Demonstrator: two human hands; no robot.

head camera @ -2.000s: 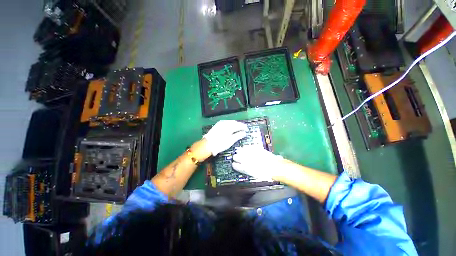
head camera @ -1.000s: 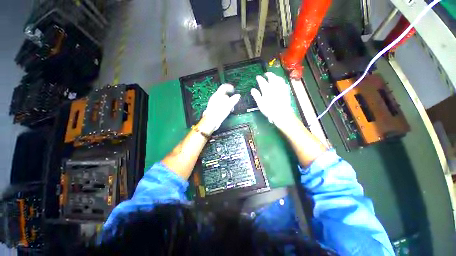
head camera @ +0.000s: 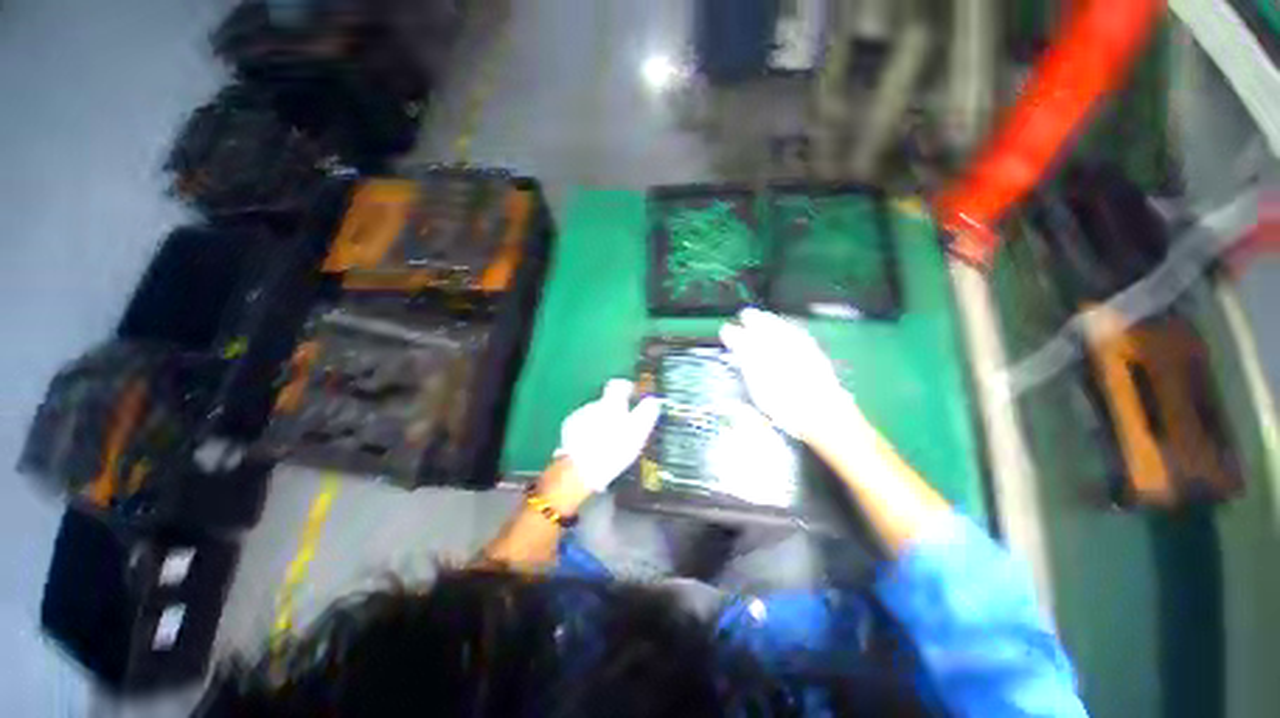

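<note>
A black carrier (head camera: pixel 646 484) with a whitish-green board panel (head camera: pixel 702 421) in it lies on the green mat in front of me. Bright glare covers the panel's lower right. My left hand (head camera: pixel 608 435), in a white glove, is at the carrier's left edge. My right hand (head camera: pixel 789 376), also white-gloved, is over its upper right part. The picture is blurred, and I cannot tell if either hand grips the carrier.
Two black scrap trays stand at the table's far edge, the left one (head camera: pixel 705 253) with green strips, the right one (head camera: pixel 831 253) beside it. A black crate with pallets (head camera: pixel 379 400) and orange plates stands left. The conveyor (head camera: pixel 1109 589), red-wrapped post (head camera: pixel 1053 119) and white cable are right.
Both hands have come back from the scrap trays to the carrier, the left to its left edge and the right over its upper right. The camera view has shifted and blurred.
</note>
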